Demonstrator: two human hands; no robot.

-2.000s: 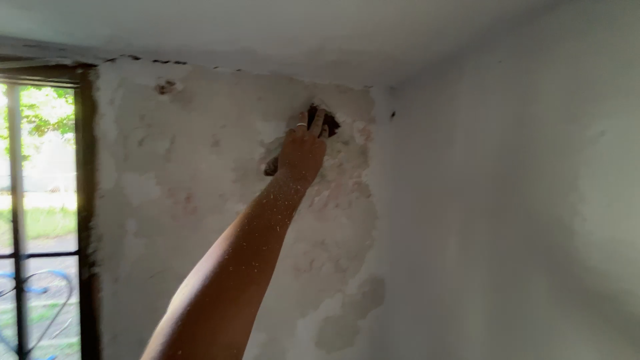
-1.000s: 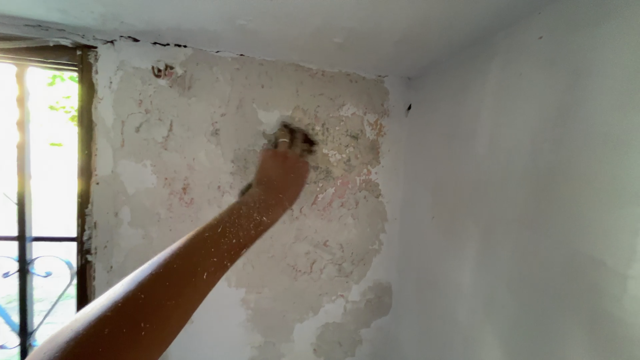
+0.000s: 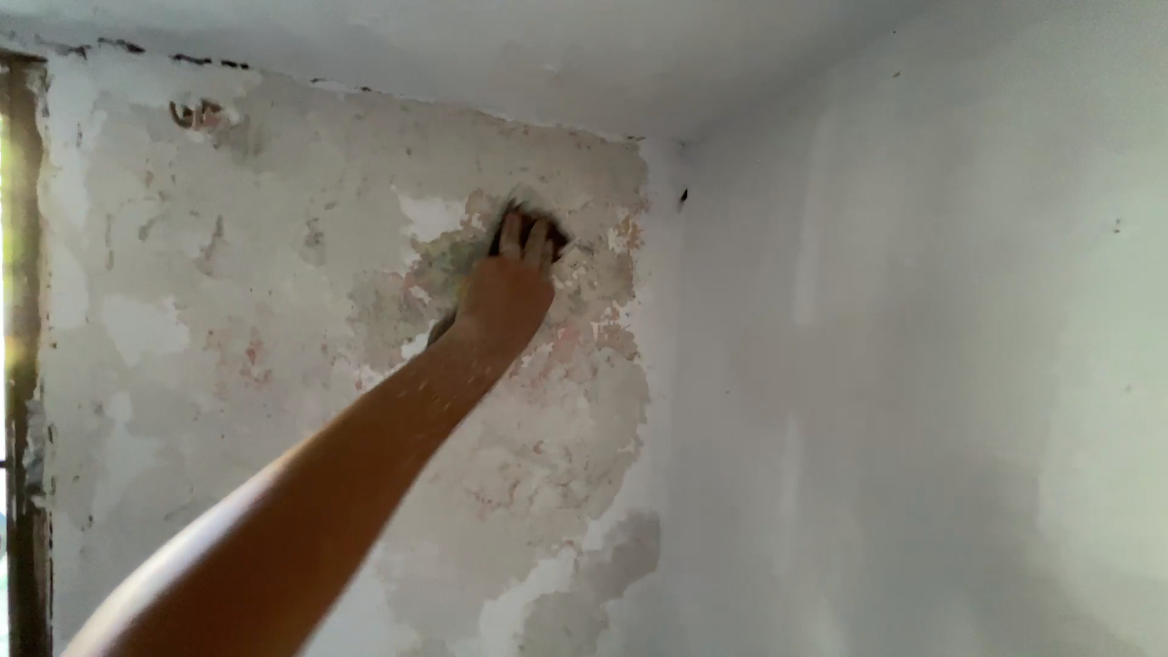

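Note:
My left hand (image 3: 509, 283) reaches up from the lower left, its back toward me and its fingers bent over a dark hand tool (image 3: 557, 241). The tool is pressed against the patchy plaster wall (image 3: 301, 301), near the upper right part of the bare area. A dark end of it also shows beside the wrist, at the lower left. Blur and the fingers hide its exact kind; it may be a brush. Light specks lie on the forearm. My right hand is out of view.
A smooth pale wall (image 3: 894, 365) meets the patchy one at a corner on the right. Overhead is the ceiling (image 3: 547, 55), with dark cracks along its left edge. A worn window frame (image 3: 27, 365) stands at the far left. A small dark hole (image 3: 683, 196) marks the corner.
With the tool held, my left hand went left and down along the wall, then back up and right. The view has shifted, leaving most of the window outside it.

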